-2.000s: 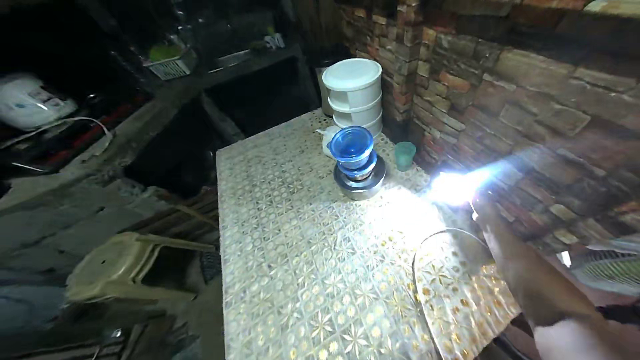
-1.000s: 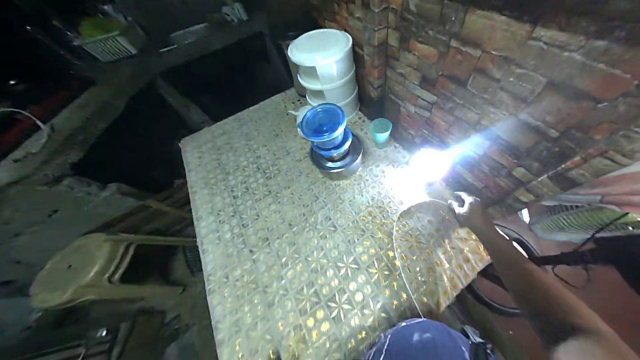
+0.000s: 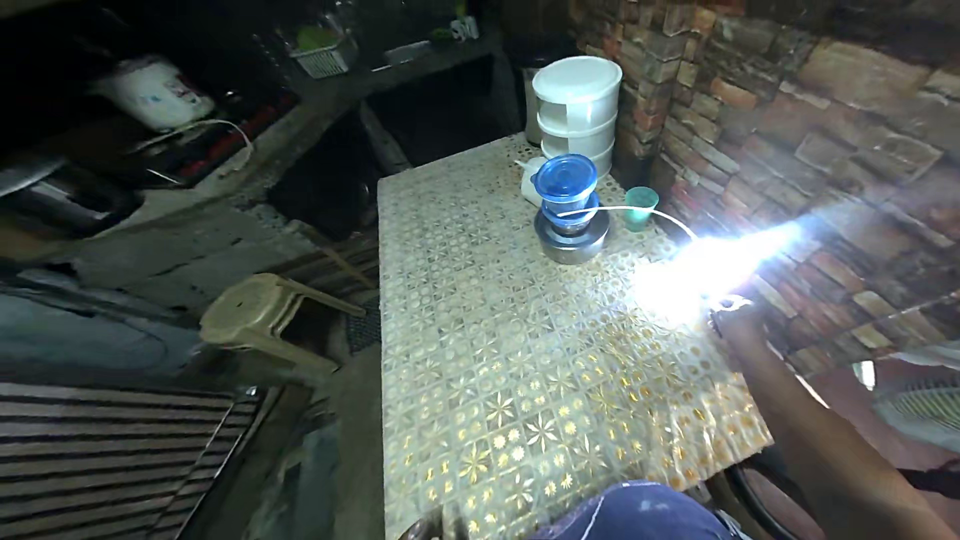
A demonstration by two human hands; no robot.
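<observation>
My right hand reaches in from the right over the table's far right side, closed on a glaring white lamp; glare hides the lamp's shape and my fingertips. A thin white cord arcs left from the lamp, in front of a green cup and stacked bowls. Those are blue-lidded containers on a round metal container. At the bottom edge, what looks like the fingers of my left hand is dark and mostly cut off; its hold cannot be told.
A patterned plastic tablecloth covers the table. A tiered white container stands at its far end, beside a brick wall. A beige plastic stool is on the left. Behind are a counter with a basket and a white pot.
The cord now arcs across the stacked containers; before, it hung down over the near part of the table. A dark shape has come in at the bottom edge. The lamp stays lit in my right hand.
</observation>
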